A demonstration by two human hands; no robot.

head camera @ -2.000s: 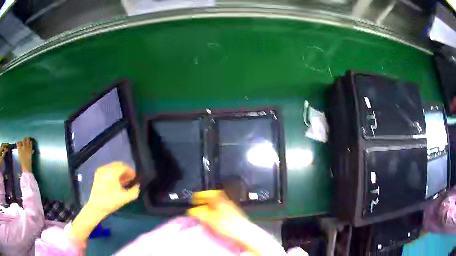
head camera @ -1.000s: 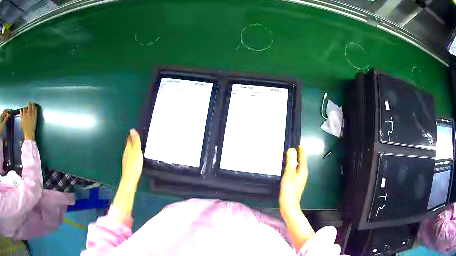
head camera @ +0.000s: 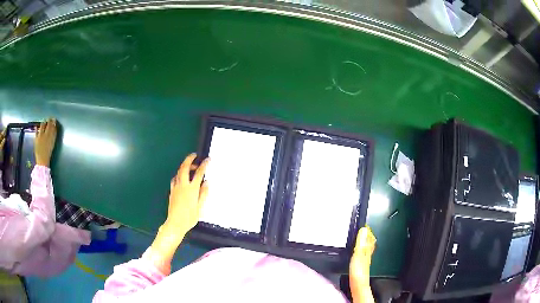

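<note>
Two tablets with lit white screens, the left one (head camera: 241, 177) and the right one (head camera: 325, 192), lie side by side in a black tray (head camera: 278, 183) on the green bench. My left hand (head camera: 186, 198) is at the tray's left edge, its fingertips touching the rim by the left tablet. My right hand (head camera: 362, 254) is at the tray's lower right corner, its fingers close together against the edge; the inner side is hidden.
A tall stack of black trays (head camera: 435, 201) with dark, marked tablets on top (head camera: 485, 168) stands at the right. A crumpled white scrap (head camera: 403, 173) lies beside it. At the far left another person's hand (head camera: 45, 142) holds a tray. A metal rail edges the bench's back.
The tray with the lit tablets sits lower and further right in the view. The screens now look plain white. My left hand has shifted onto the rim; my right hand is at the lower corner.
</note>
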